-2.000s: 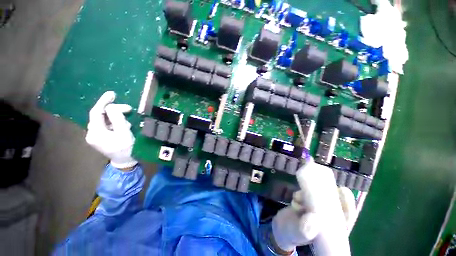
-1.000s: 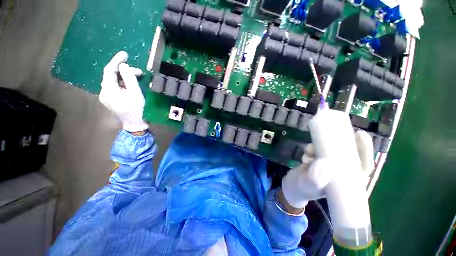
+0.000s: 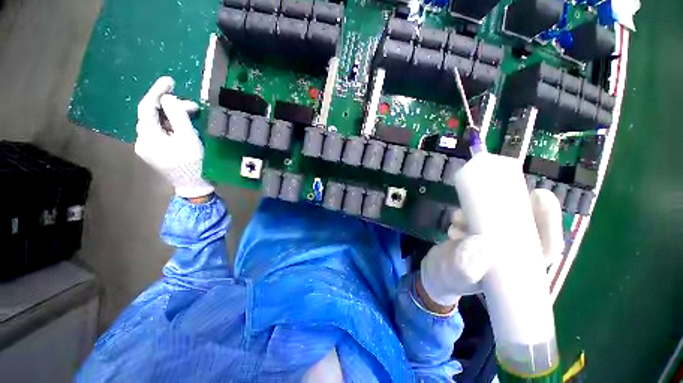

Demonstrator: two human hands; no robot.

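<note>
A large green circuit board (image 3: pixel 348 116) lies in front of me, crowded with dark grey blocks in rows. My right hand (image 3: pixel 457 265), in a white glove, is shut around a fat white glue syringe (image 3: pixel 505 254). Its purple hub (image 3: pixel 475 141) and thin metal needle (image 3: pixel 464 97) point up over the board beside the middle bank of blocks (image 3: pixel 442 58). I cannot tell whether the tip touches anything. My left hand (image 3: pixel 171 138), also gloved, is at the board's left edge, fingers curled and apart, holding nothing.
A green bench top (image 3: pixel 138 60) extends left of the board. A white-and-red rail (image 3: pixel 610 142) runs along the board's right side, with a green surface (image 3: pixel 648 194) beyond. Black crates (image 3: pixel 45 213) stand at the far left above a grey box (image 3: pixel 49 310). White cloth (image 3: pixel 625 11) lies top right.
Compared with two seconds ago, the board appears higher in view and more of the syringe shows. Since one second ago, the view has shifted slightly. The syringe stays in my right hand.
</note>
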